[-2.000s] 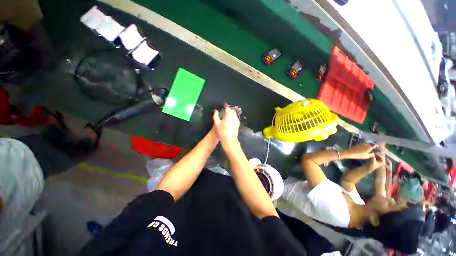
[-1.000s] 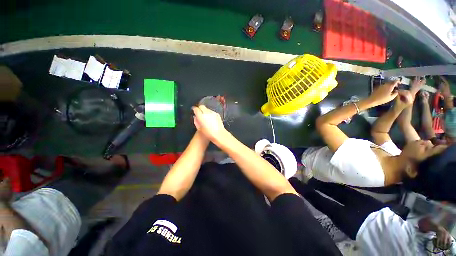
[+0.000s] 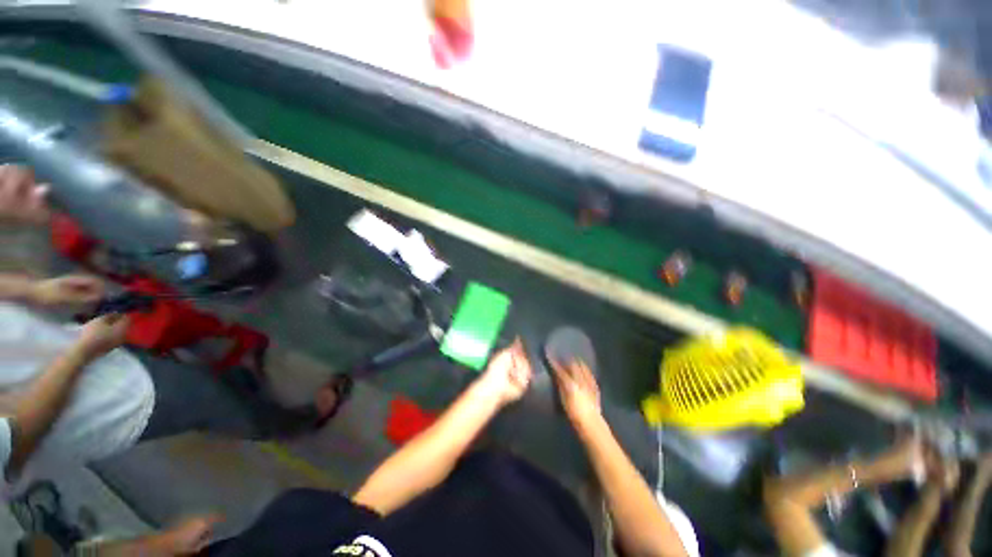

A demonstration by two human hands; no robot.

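My right hand [image 3: 579,386] holds a round grey disc [image 3: 570,345] by its lower edge, above the dark bench top. My left hand [image 3: 508,373] is a little to the left, apart from the disc. Its fingers are bunched and blurred, and I cannot tell if they hold something small. A bright green rectangle [image 3: 476,324] lies on the bench just beyond my left hand. A yellow fan [image 3: 727,381] with a slatted cage stands to the right of my right hand.
White blocks [image 3: 400,246] and a black tool [image 3: 394,354] lie at left. Small parts [image 3: 676,268] and a red tray [image 3: 872,335] are on the green belt. A raised white shelf [image 3: 522,76] runs behind. Other people's arms [image 3: 846,479] are at right and left.
My hands have moved apart; the disc, earlier at both hands, is now at the right one. The view has turned and shows more of the white shelf and the person at left.
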